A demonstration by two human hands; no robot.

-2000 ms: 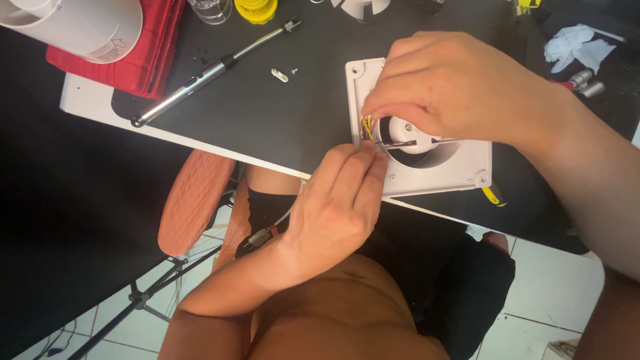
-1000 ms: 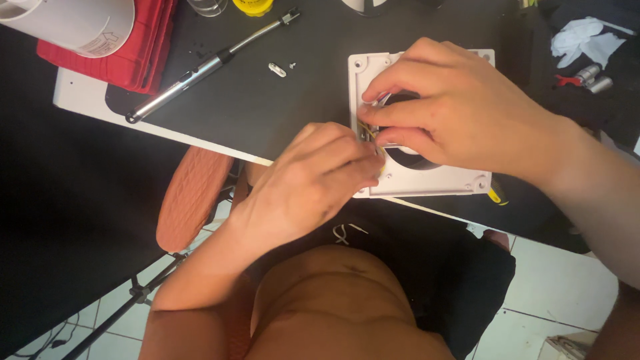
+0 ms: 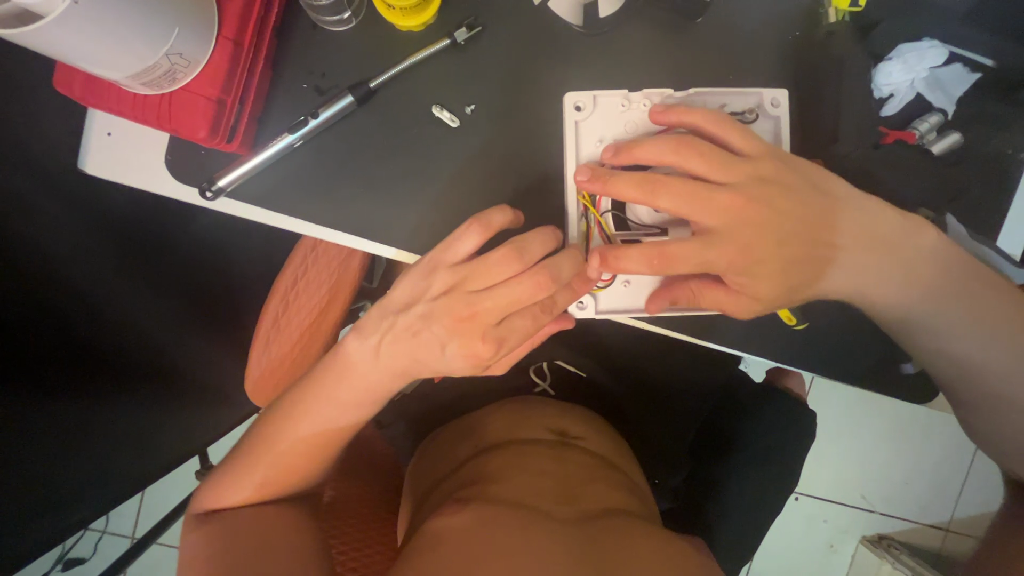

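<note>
A square white plastic housing point(image 3: 696, 308) with a round opening lies on the dark table mat near the front edge. Yellow, red and black wires point(image 3: 596, 218) run along its left inner side. My right hand point(image 3: 720, 216) lies spread over the housing, fingertips on its left part and on the wires. My left hand point(image 3: 488, 296) is at the housing's lower left edge, its fingertips touching the rim and meeting my right index or thumb side; whether it pinches a wire is hidden. Part of the round centre shows between the right fingers.
A flexible-neck lighter point(image 3: 296, 136) lies to the left, near a red case point(image 3: 240, 80) with a white cylinder point(image 3: 136, 40) on it. A small white part point(image 3: 445, 116) and a screw point(image 3: 470, 109) lie mid-mat. Crumpled white tissue point(image 3: 924, 76) and metal cylinders point(image 3: 936, 132) are at right.
My right hand has spread out flatter over the housing. My left hand, pinching at the wires two seconds ago, now has its fingers extended at the housing's left edge.
</note>
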